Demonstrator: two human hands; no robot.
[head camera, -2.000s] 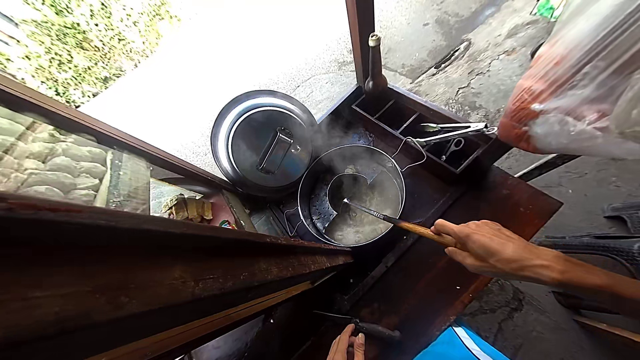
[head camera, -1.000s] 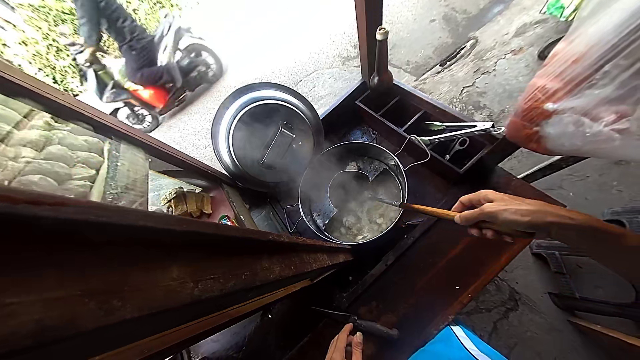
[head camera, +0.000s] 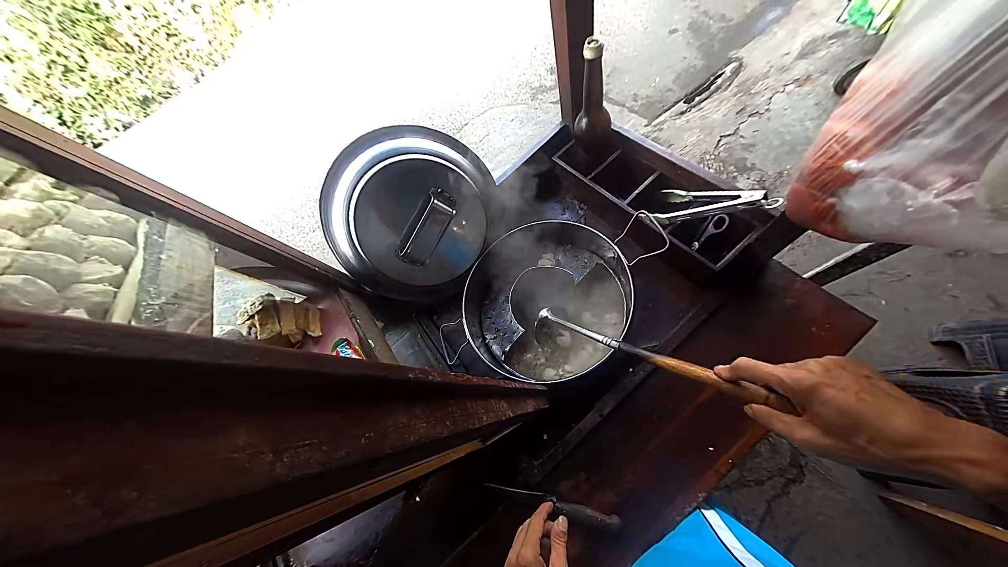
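My right hand (head camera: 850, 413) grips the wooden handle of a ladle (head camera: 677, 366), whose metal end dips into a steaming pot (head camera: 630, 315) of cloudy broth (head camera: 587, 350). Inside the pot a perforated metal insert (head camera: 500, 319) with a round opening is visible, and pale pieces lie in the liquid. At the bottom edge my left hand (head camera: 539, 539) has its fingertips at a knife (head camera: 583, 516) with a dark handle; whether it holds the knife cannot be told. A round metal lid (head camera: 417, 216) with a bar handle leans beside the pot.
Behind the pot, a divided wooden box (head camera: 685, 169) holds a glass bottle (head camera: 593, 102), metal tongs (head camera: 709, 206) and scissors (head camera: 711, 230). A filled plastic bag (head camera: 906, 150) hangs at upper right. A dark wooden beam (head camera: 236, 441) crosses the lower left, below a glass case with pale dough-like pieces (head camera: 55, 244).
The ladle and my right hand have shifted slightly within and beside the pot. A motorbike with a rider, seen on the road one second ago, is out of view.
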